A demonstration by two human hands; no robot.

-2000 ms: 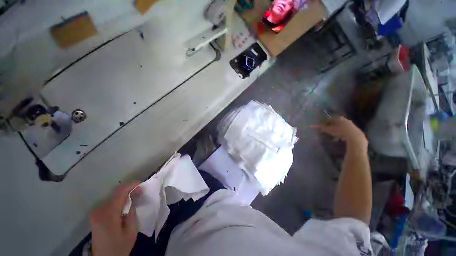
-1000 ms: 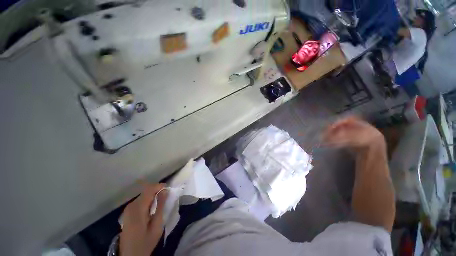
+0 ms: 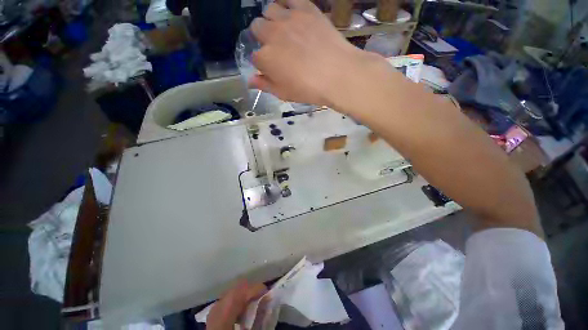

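Observation:
My left hand [image 3: 235, 306] is at the bottom edge, partly cut off, with its fingers closed on white fabric pieces [image 3: 309, 296] in front of the table edge. My right hand [image 3: 293, 58] is raised over the top of the sewing machine [image 3: 309, 145], with its fingers curled. A thin pale rod [image 3: 258, 101] shows just below its fingertips; whether the fingers hold it or anything else cannot be told. The needle area [image 3: 269, 191] has no fabric under it.
A thick stack of white panels [image 3: 429, 280] lies at the lower right. White cloth [image 3: 51, 242] hangs at the left beyond a brown board [image 3: 84, 248]. Thread cones [image 3: 387, 9] stand behind the machine. A phone [image 3: 514, 138] shows at the right. My right forearm covers part of the machine.
The view has swung left and up. My right hand has moved from above the floor on the right to over the machine's top. My left hand still holds the white fabric.

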